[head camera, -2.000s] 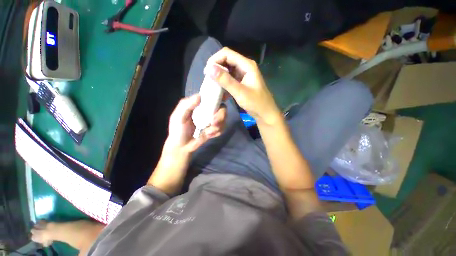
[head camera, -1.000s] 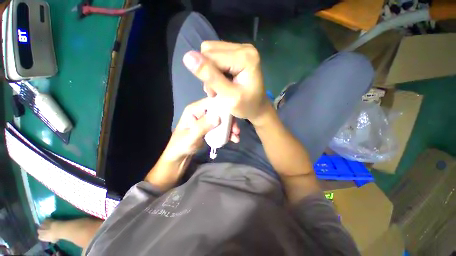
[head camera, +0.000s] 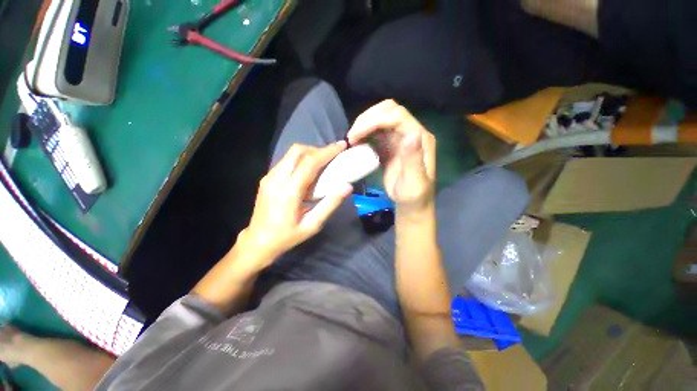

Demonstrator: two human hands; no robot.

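Note:
A white rounded housing [head camera: 348, 172] is held over the lap, tilted up to the right, its smooth side showing. My left hand [head camera: 290, 197] grips it from the left between thumb and fingers. My right hand [head camera: 399, 153] is at its upper right end, with fingers bent; the fingertips meet my left fingertips at a small dark spot above the housing. Whether my right fingers hold the housing or a small part is too blurred to tell. The tip end is hidden.
On the green bench [head camera: 164, 99] lie red-handled cutters [head camera: 218, 47], a digital display unit [head camera: 80, 53], a white unit [head camera: 80, 159] and label sheets [head camera: 65, 267]. A bare forearm [head camera: 53, 363] is at lower left. At right are cardboard boxes [head camera: 619, 187], a plastic bag [head camera: 516, 275] and a blue bin [head camera: 485, 322].
The housing has turned from upright to slanting up to the right. My right hand has moved off its top to its right end. The view has shifted, showing another person's dark clothing at the top.

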